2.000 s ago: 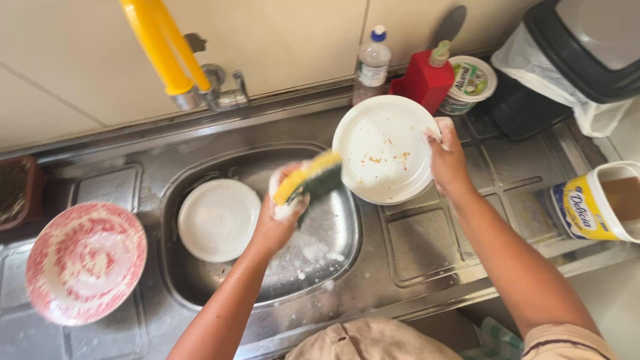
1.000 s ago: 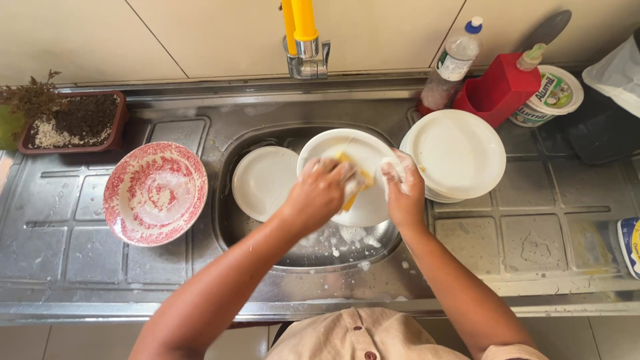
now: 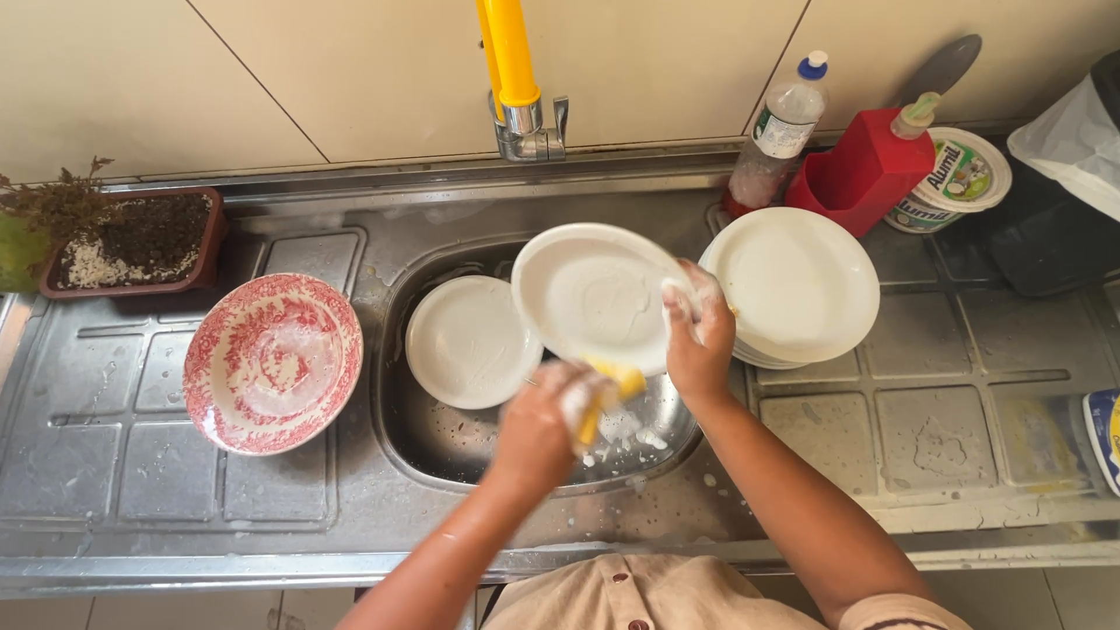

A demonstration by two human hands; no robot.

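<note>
My right hand (image 3: pixel 703 337) grips the right rim of a white plate (image 3: pixel 595 293), tilted over the steel sink basin (image 3: pixel 437 442). Soapy streaks show on the plate's face. My left hand (image 3: pixel 547 416), blurred and foamy, is closed on a yellow sponge (image 3: pixel 604 398) just below the plate's lower edge. Another white plate (image 3: pixel 472 350) lies in the basin at the left. Several stacked white plates (image 3: pixel 805 284) stand right of the basin. On the left drainboard rests a red-patterned plate (image 3: pixel 273 363) with suds on it.
Above the basin is a faucet (image 3: pixel 523 131) with a yellow spout. A plastic bottle (image 3: pixel 779 131), red soap dispenser (image 3: pixel 866 171) and Alumil tub (image 3: pixel 954 179) stand back right. A brown planter (image 3: pixel 188 254) sits back left; a tub (image 3: pixel 1107 433) is at the right edge.
My left hand and the sponge have come down off the held plate's face since one second ago. The plate is more tilted. The view has shifted since two seconds ago.
</note>
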